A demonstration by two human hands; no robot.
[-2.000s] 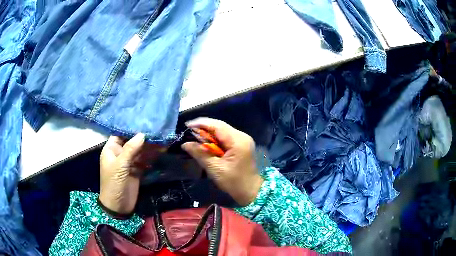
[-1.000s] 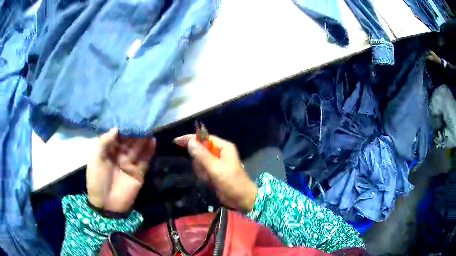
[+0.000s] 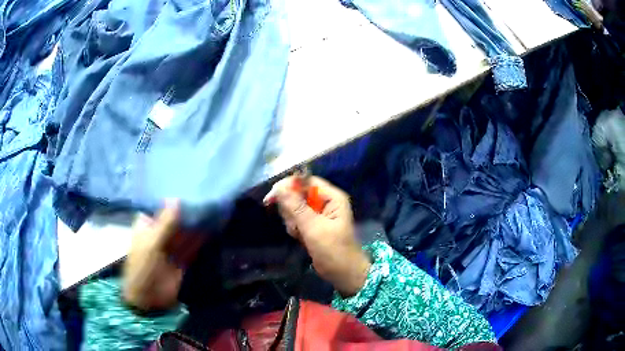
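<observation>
A blue denim shirt (image 3: 199, 144) lies over the table's near edge, its hem hanging towards me and blurred. A white care label (image 3: 161, 114) shows on its inside seam. My left hand (image 3: 154, 257) is blurred at the hem, thumb on top of the cloth and fingers hidden beneath it. My right hand (image 3: 319, 226) is just off the table edge, right of the shirt, closed around orange thread snips (image 3: 315, 197). The snips' short blades point up, clear of the cloth. Loose threads are too fine to tell.
The white table (image 3: 342, 89) runs diagonally, with more denim (image 3: 24, 171) at the left. A sleeve with a cuff (image 3: 509, 73) hangs over the edge at upper right. Crumpled denim garments (image 3: 514, 233) are heaped at lower right above a bright blue edge (image 3: 506, 321).
The shirt's hem has dropped lower and nearer, and my left hand has moved down with it. My right hand has shifted slightly right with the snips. The view has shifted a little.
</observation>
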